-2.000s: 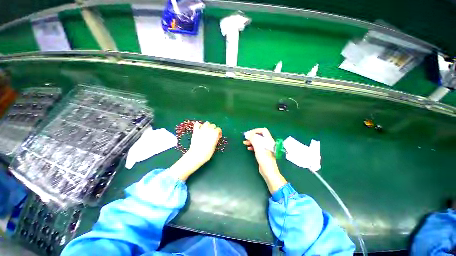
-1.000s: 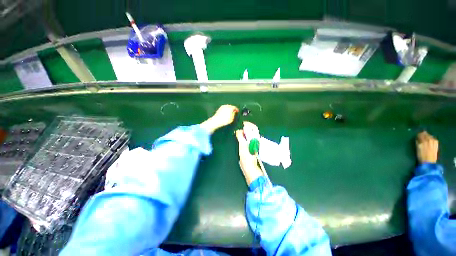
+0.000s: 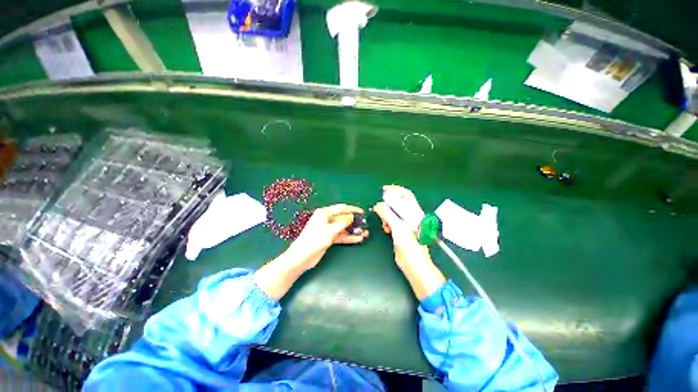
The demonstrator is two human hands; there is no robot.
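My left hand [image 3: 325,230] holds a small dark unit [image 3: 357,223] between thumb and fingers, just right of a C-shaped pile of tiny red parts [image 3: 287,187]. My right hand [image 3: 402,218] is closed round a whitish dispensing pen with a bright green rear fitting [image 3: 430,228]. A thin whitish hose [image 3: 468,277] runs from the fitting over the right forearm. The pen's tip points toward the dark unit with a small gap; whether it touches cannot be told. Fine details of the unit are too small to see.
Stacked clear plastic trays [image 3: 115,207] lie at left, beside a flat white wipe [image 3: 223,222]. A crumpled white wipe [image 3: 468,227] lies right of my right hand. An orange-yellow and dark piece [image 3: 548,171] lies farther right. A metal rail [image 3: 349,100] runs behind. A blue sleeve shows at the right edge.
My left hand has come back from the far side of the surface to beside the red pile, now with the dark unit. The unit is gone from its spot there. The neighbour's hand has left view.
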